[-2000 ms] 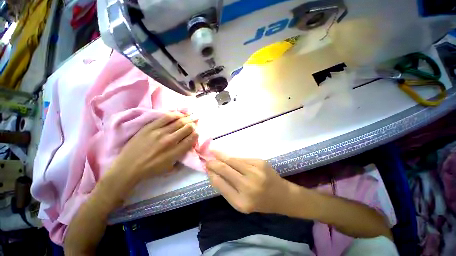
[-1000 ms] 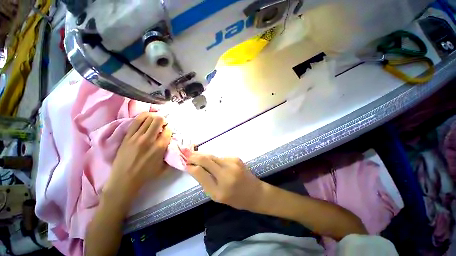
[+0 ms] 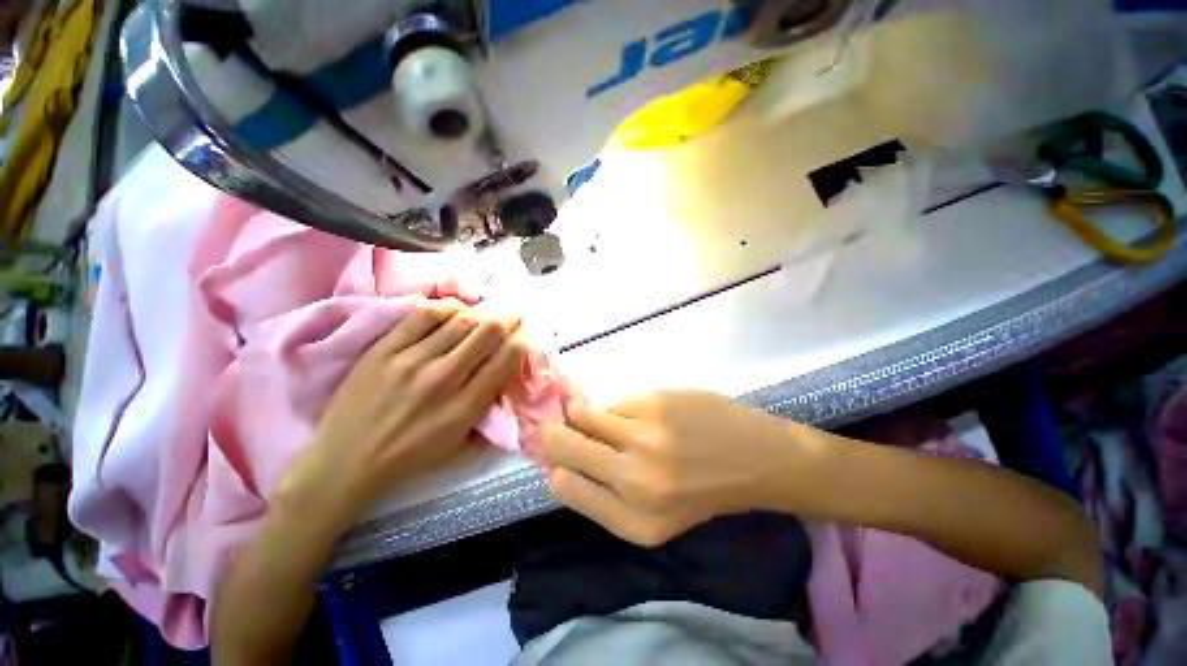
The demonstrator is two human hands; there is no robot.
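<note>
The pink garment piece (image 3: 280, 345) with paler areas lies bunched on the white table, left of the needle area. My left hand (image 3: 423, 384) lies palm down on the cloth, fingertips close to the bright needle area. My right hand (image 3: 651, 462) pinches a small pink fold (image 3: 536, 397) near the table's front edge. The sewing machine (image 3: 625, 65) stands above, with its presser foot area (image 3: 488, 241) washed out by bright light. Whether the cloth edge lies under the foot I cannot tell.
Green and yellow-orange looped snips (image 3: 1113, 215) lie at the table's right end. A yellow patch (image 3: 683, 115) shows behind the machine arm. A black rectangle (image 3: 853, 173) and thin whitish scrap are on the bed. Pink cloth (image 3: 898, 586) lies in my lap, below the ribbed table edge (image 3: 898, 377).
The view has shifted between frames. My left hand still rests on the cloth and my right hand still pinches the fold, which now looks more crumpled between them.
</note>
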